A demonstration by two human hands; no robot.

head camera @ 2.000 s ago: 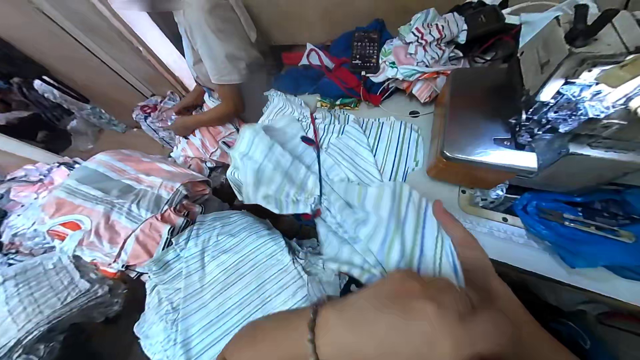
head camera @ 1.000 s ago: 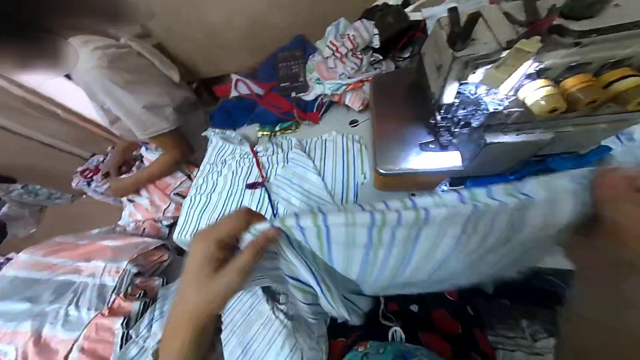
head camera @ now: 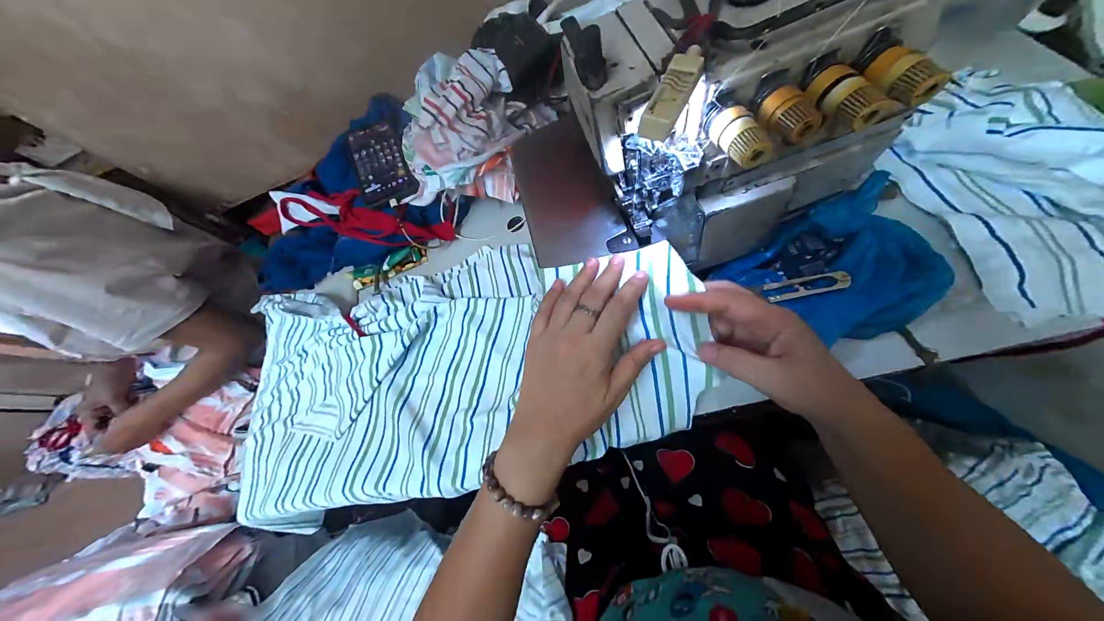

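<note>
Striped white, blue and green fabric (head camera: 423, 388) lies spread over the table edge, its right end just below the needle area of an overlock sewing machine (head camera: 647, 185). My left hand (head camera: 578, 354) rests flat on this fabric, fingers spread slightly, with a ring and a beaded bracelet. At the fabric's right edge is my right hand (head camera: 759, 341), index finger and thumb apart and touching or just over the cloth; whether it pinches any cannot be told. The machine's metal plate (head camera: 565, 194) extends left of the needle area.
A blue plastic bag (head camera: 897, 267) with metal tweezers (head camera: 806, 286) lies right of the machine. More striped cloth (head camera: 1018, 190) is at far right. A calculator (head camera: 381, 164) sits on blue cloth behind. At left, a person's arm (head camera: 181, 379) is over pink striped cloth (head camera: 203, 440).
One second ago both hands held a striped piece stretched in the air; now it lies on the table by the machine, under my left hand. The view has shifted toward the machine.
</note>
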